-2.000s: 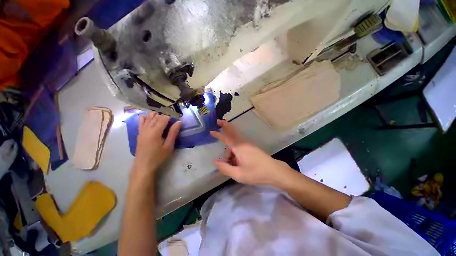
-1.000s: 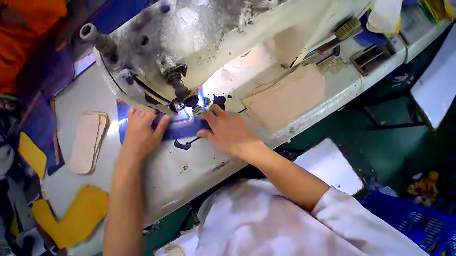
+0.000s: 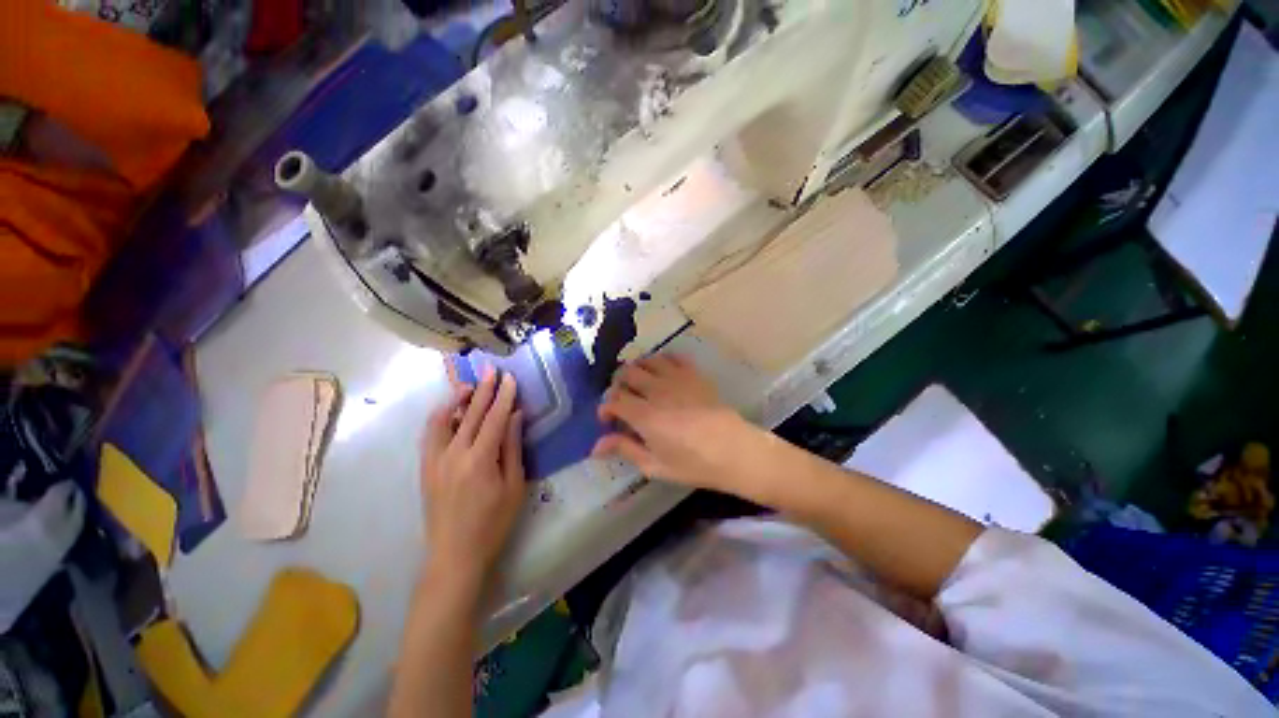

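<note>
A blue-violet see-through sewing template [image 3: 561, 421] lies on the bed under the machine head, turned at an angle, with a pale slotted outline near the needle. My left hand [image 3: 477, 470] lies flat on its left part, fingers pointing at the needle area [image 3: 540, 326]. My right hand [image 3: 673, 421] rests at its right edge with fingers bent. The needle area is dark and partly lost in lamp glare. Whether panels lie inside the template cannot be told.
Beige panels lie left [image 3: 291, 456] and in a pile at right [image 3: 800, 281]. Yellow panels [image 3: 288, 638] lie at lower left. The off-white machine head [image 3: 519, 126] stands behind. A dark recess [image 3: 1013, 152] is at right. An orange cloth [image 3: 98, 168] and spare templates [image 3: 140, 421] are at left.
The template has turned, its left part swinging towards me. My left hand has moved with it and now lies flatter. My right hand has shifted from near the needle to the template's right edge.
</note>
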